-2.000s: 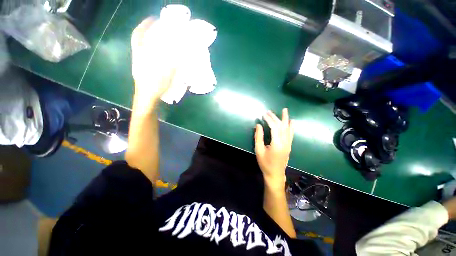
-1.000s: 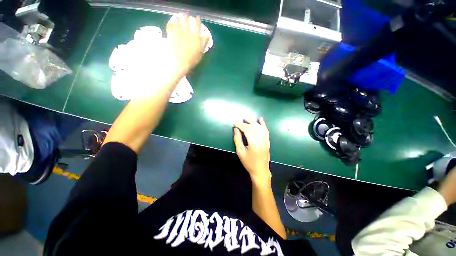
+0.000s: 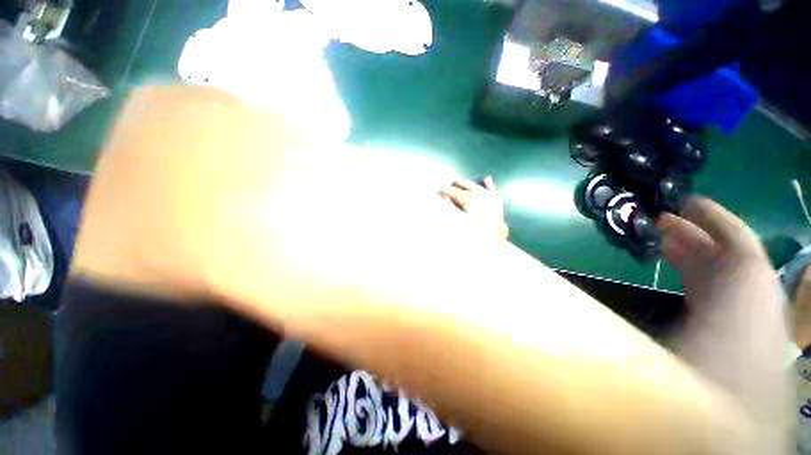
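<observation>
My left forearm crosses the view, large and blurred. My left hand [image 3: 725, 244] is at the right, its fingertips at the near edge of the heap of small black ring parts [image 3: 637, 160]. Whether it grips one is too blurred to tell. My right hand [image 3: 480, 206] rests low over the bench at the centre, partly hidden behind the forearm; I cannot tell whether it holds anything. Overlapping white covers [image 3: 267, 58] lie glaring at the upper left, partly hidden by the arm.
A metal screw feeder [image 3: 562, 67] stands at the back, with a blue bin [image 3: 720, 98] and dark arm to its right. A clear bag [image 3: 49, 84] lies far left on the green bench [image 3: 427, 115]. Part of another person shows at the right edge.
My left hand has left the white covers and swung across to the black parts at the right. My right hand stays near the centre, now partly covered. The view has shifted.
</observation>
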